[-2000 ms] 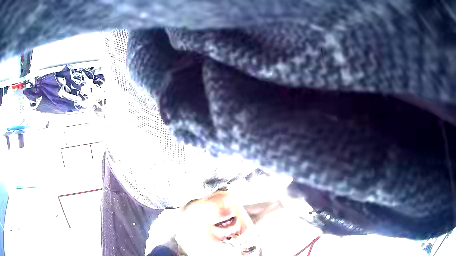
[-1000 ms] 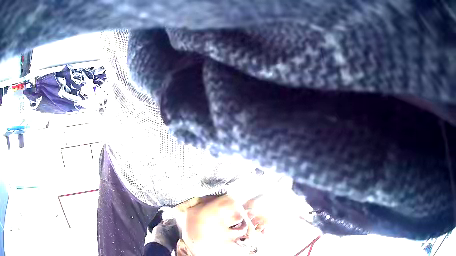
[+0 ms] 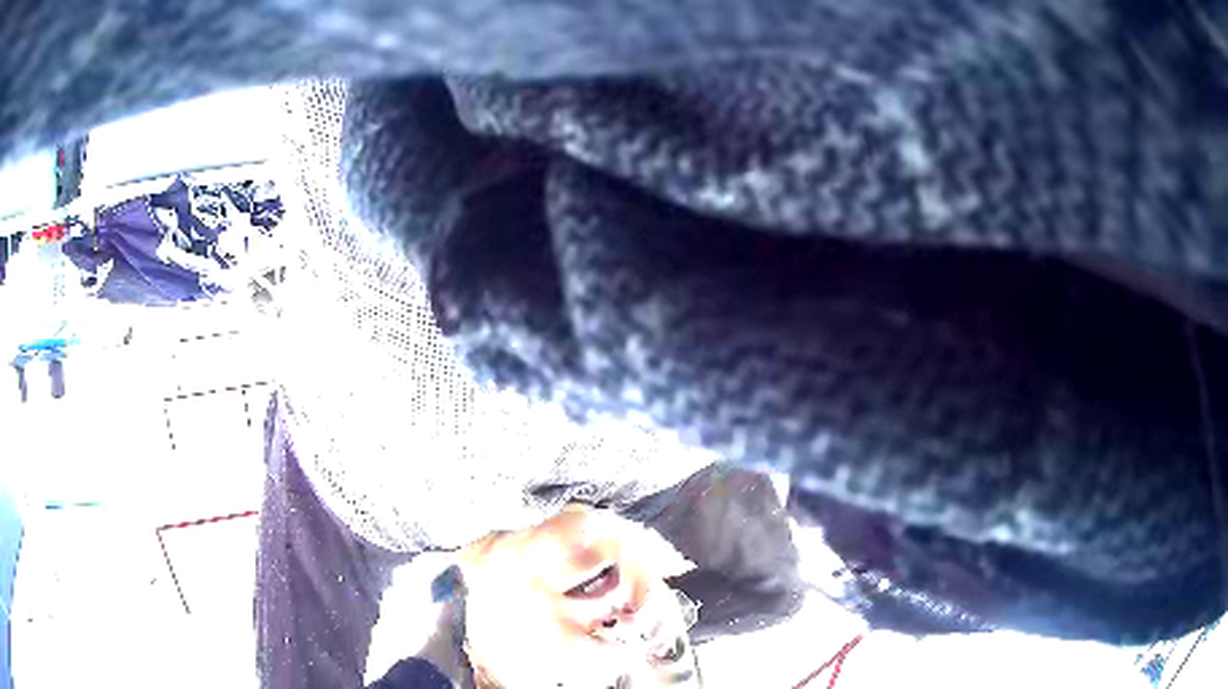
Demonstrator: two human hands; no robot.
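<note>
Thick folds of dark blue-grey knitted or woven cloth [image 3: 835,364] lie very close to the camera. They cover the top and right of the view and hide what is behind them. What the cloth belongs to cannot be told. My left hand and my right hand cannot be made out in the picture. No tool shows.
A person [image 3: 579,599] in a pale fine-patterned top [image 3: 404,404] appears upside down below the folds. Dark purple cloth [image 3: 317,579] hangs beside them. A purple and white cloth heap [image 3: 162,242] is at the upper left. The left background is overexposed.
The person's head has shifted and turned. A grey-brown cloth area now shows to the right of the head. The purple cloth edge has moved slightly left. The close dark folds have stayed in place.
</note>
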